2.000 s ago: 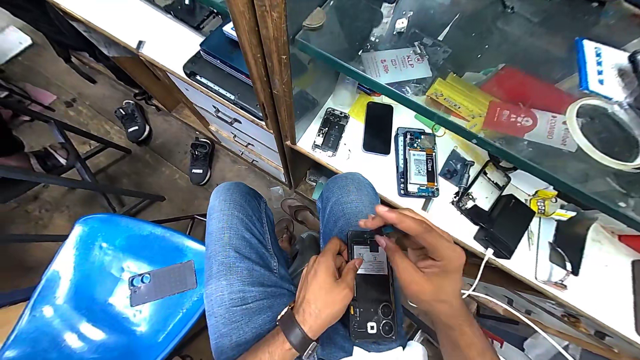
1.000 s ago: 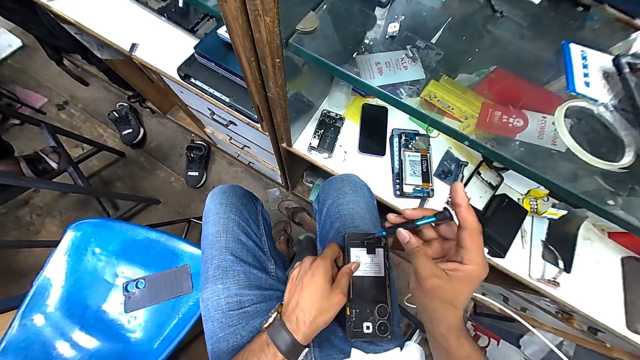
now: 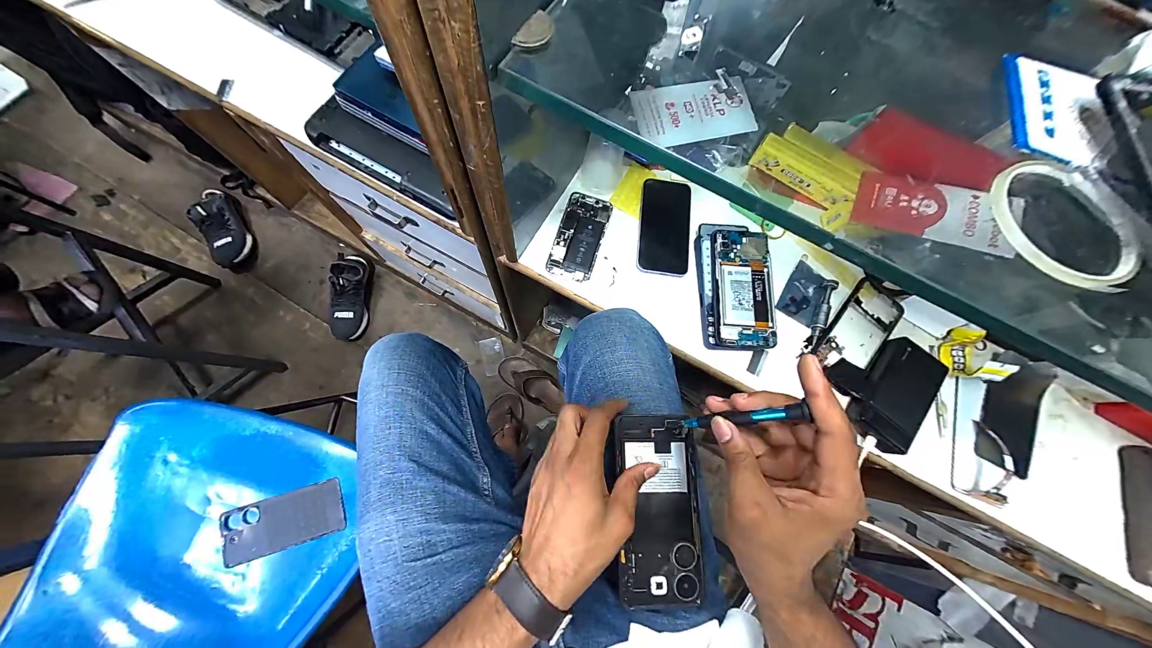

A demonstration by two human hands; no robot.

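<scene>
A smartphone with its back cover off [image 3: 661, 540] lies on my thigh, its camera rings toward me. My left hand [image 3: 585, 490] holds it by the left side, thumb across the white battery label. In my right hand [image 3: 792, 477] is a slim black and teal screwdriver [image 3: 765, 415], its tip at the phone's far right corner. A dark phone back cover [image 3: 283, 524] with two camera rings lies on the blue plastic chair [image 3: 117, 468] at the left.
On the white counter [image 3: 621, 301] are an opened phone [image 3: 579, 236], a dark-screened phone [image 3: 664, 226], another opened phone with its battery showing [image 3: 740, 288] and a black box [image 3: 900, 396]. A glass shelf edge [image 3: 765, 198] crosses above. A white cable [image 3: 954, 576] hangs at the right.
Two seconds ago my right fingers were at the phone's upper part; one second ago the screwdriver was in my right hand with its tip at the phone. My left hand has stayed on the phone.
</scene>
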